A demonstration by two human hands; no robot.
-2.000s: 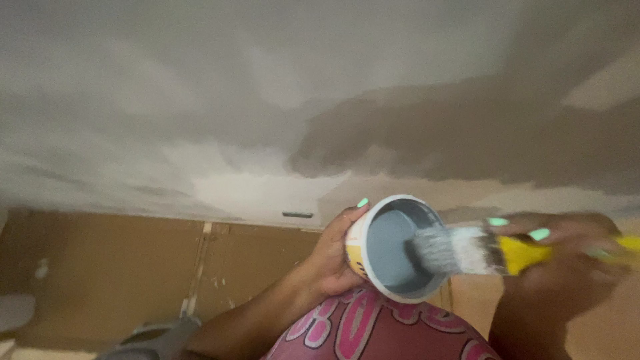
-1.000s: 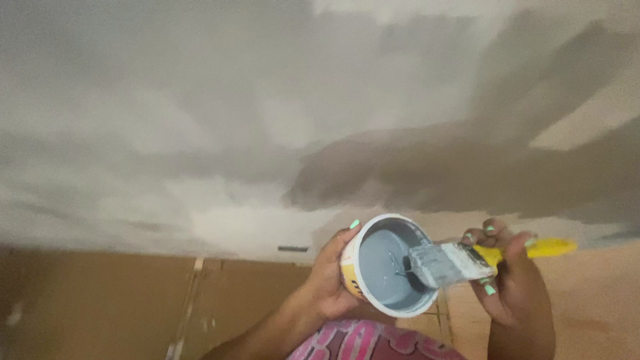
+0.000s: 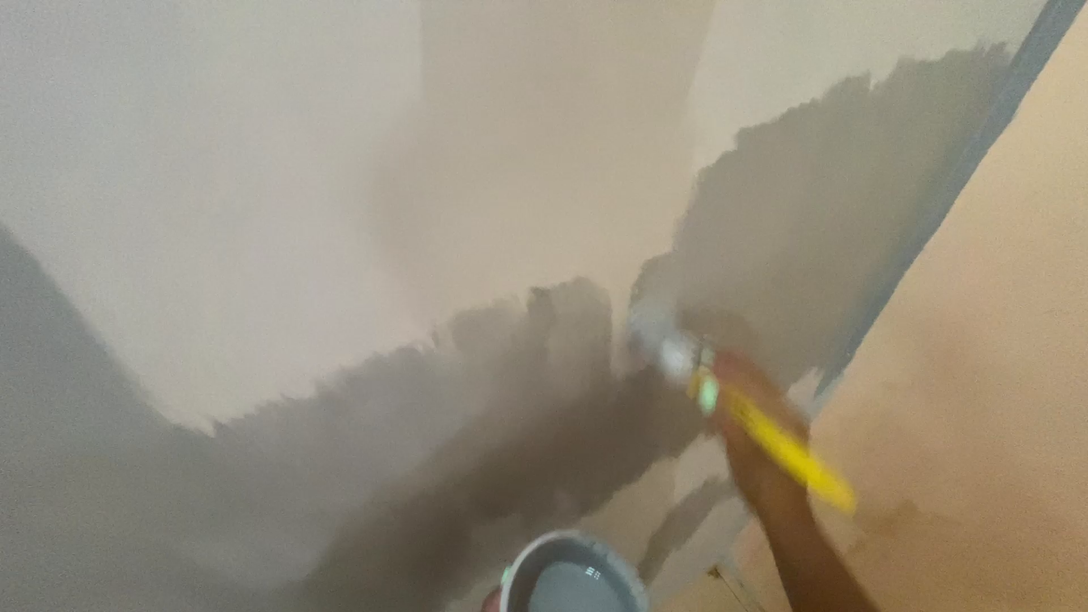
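Note:
My right hand [image 3: 752, 399] grips a paintbrush [image 3: 790, 450] with a yellow handle and pale, paint-coated bristles. The bristles are at the wall [image 3: 544, 170], at the edge of a grey painted patch; motion blurs them. At the bottom edge, a round tub of grey paint [image 3: 578, 586] is partly in view, tilted so the paint shows. Only some fingertips of my left hand [image 3: 491, 600] can be seen at the tub's left side; the rest is out of frame.
Grey paint with ragged edges covers parts of the pale wall. A grey strip [image 3: 952, 187] runs diagonally along the wall's right edge. Beyond it lies a peach-coloured surface [image 3: 986, 382].
The brush was in the tub earlier; my right hand has moved it out and up to the wall. The view has shifted strongly toward the wall, with the tub now at the bottom edge.

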